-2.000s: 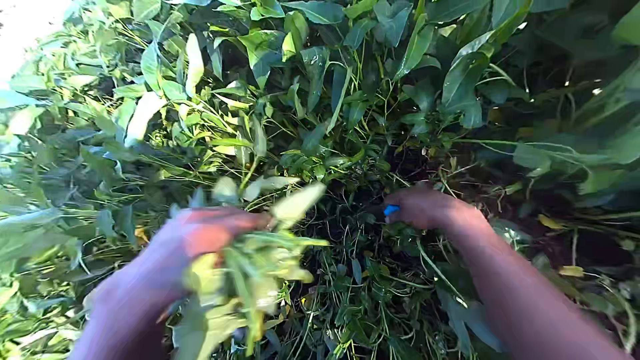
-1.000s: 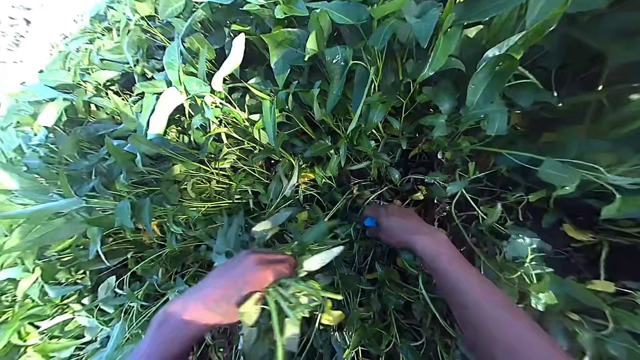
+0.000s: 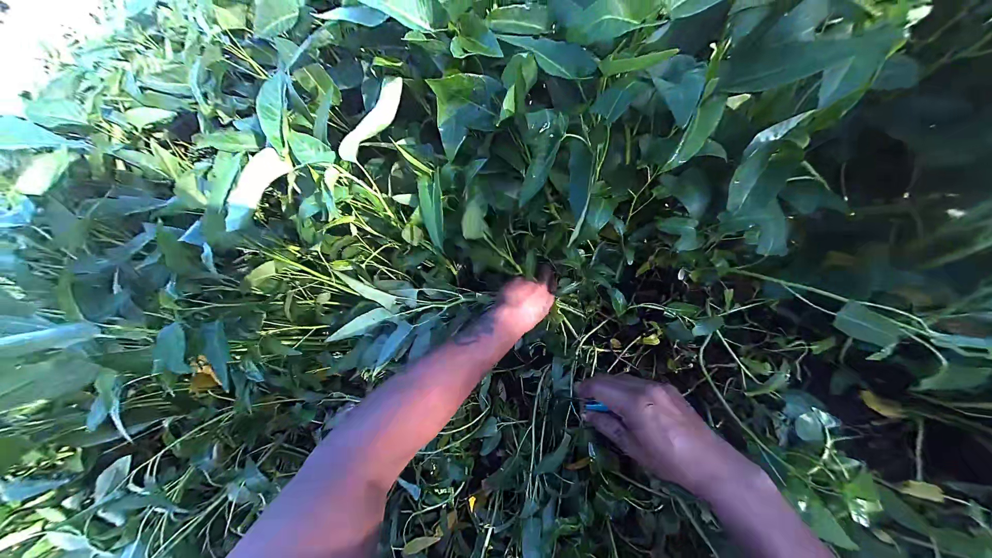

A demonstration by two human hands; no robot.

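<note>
My left hand point(image 3: 525, 304) reaches into the leafy green plants point(image 3: 465, 108) at the middle of the view. Its fingers are partly hidden among thin stems, and whether they grip any cannot be told. Lower and to the right, my right hand point(image 3: 639, 415) is closed around a small blue object point(image 3: 595, 406), of which only a little shows between thumb and fingers. Low stems point(image 3: 542, 403) stand just left of the right hand.
Dense long-leaved plants surround both hands. A long trailing stem point(image 3: 821, 293) crosses at the right, above dark shaded ground. Yellowed leaves point(image 3: 882, 404) lie at the lower right. Bright light falls at the top left corner.
My left hand, which held a bunch of leafy stems at the lower middle, has moved up and right into the plants; that bunch is no longer seen in it. The right hand keeps the blue object.
</note>
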